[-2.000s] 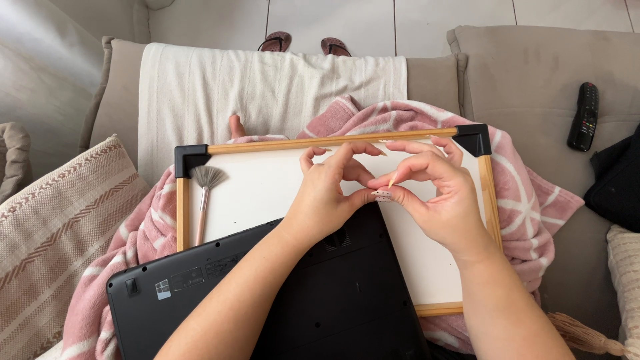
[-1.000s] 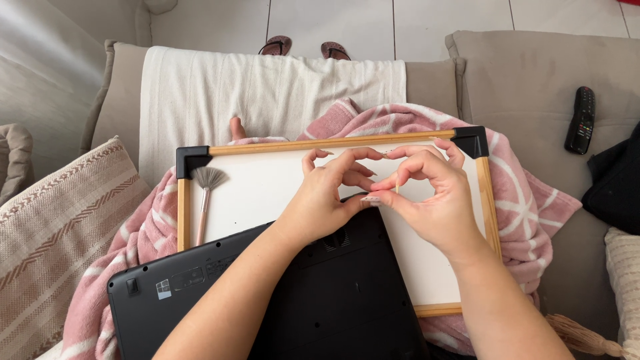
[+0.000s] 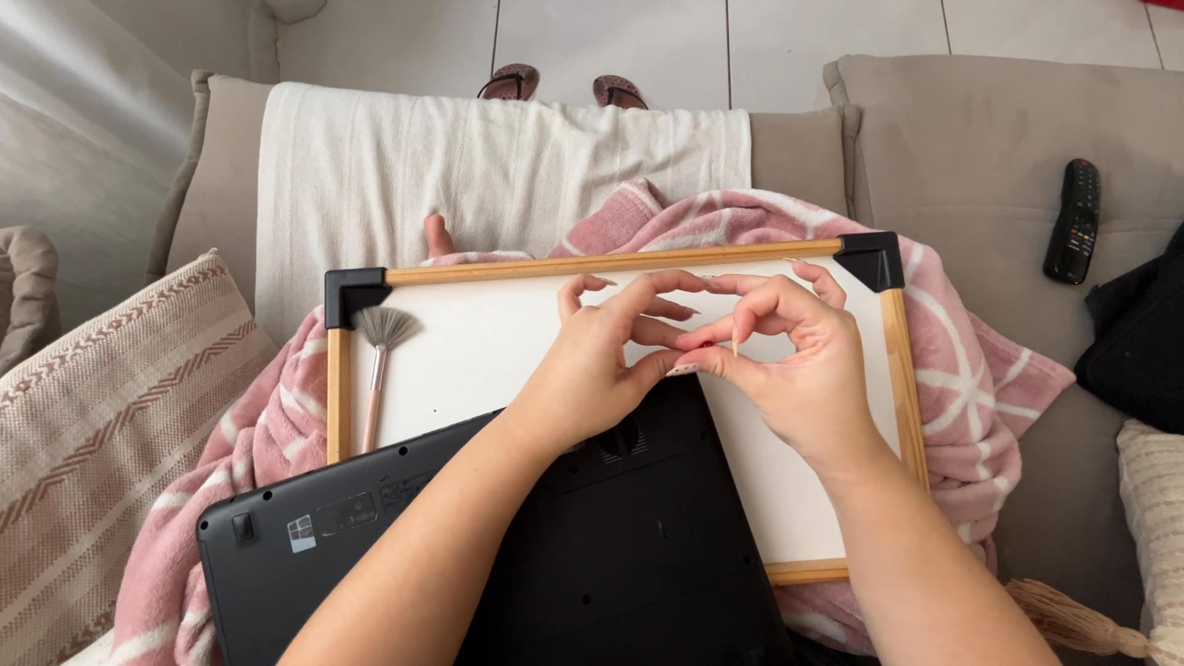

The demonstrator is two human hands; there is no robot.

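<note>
Over the upper edge of an upturned black laptop, my left hand and my right hand meet at the fingertips. A tiny dark reddish thing shows between the pinched fingers; what it is, I cannot tell. A thin pale pointed thing, like a wooden stick, sticks out from my right fingers. Beneath the laptop lies a whiteboard with a wooden frame and black corners. A fan brush rests on the board's left side, its bristles toward the far edge.
A pink and white blanket lies under the board. On the sofa at the right are a black remote control and a dark cloth. A patterned cushion leans at the left. Sandals stand on the tiled floor.
The fingers of both hands have shifted slightly while staying together above the laptop. The laptop, board and brush have not plainly moved.
</note>
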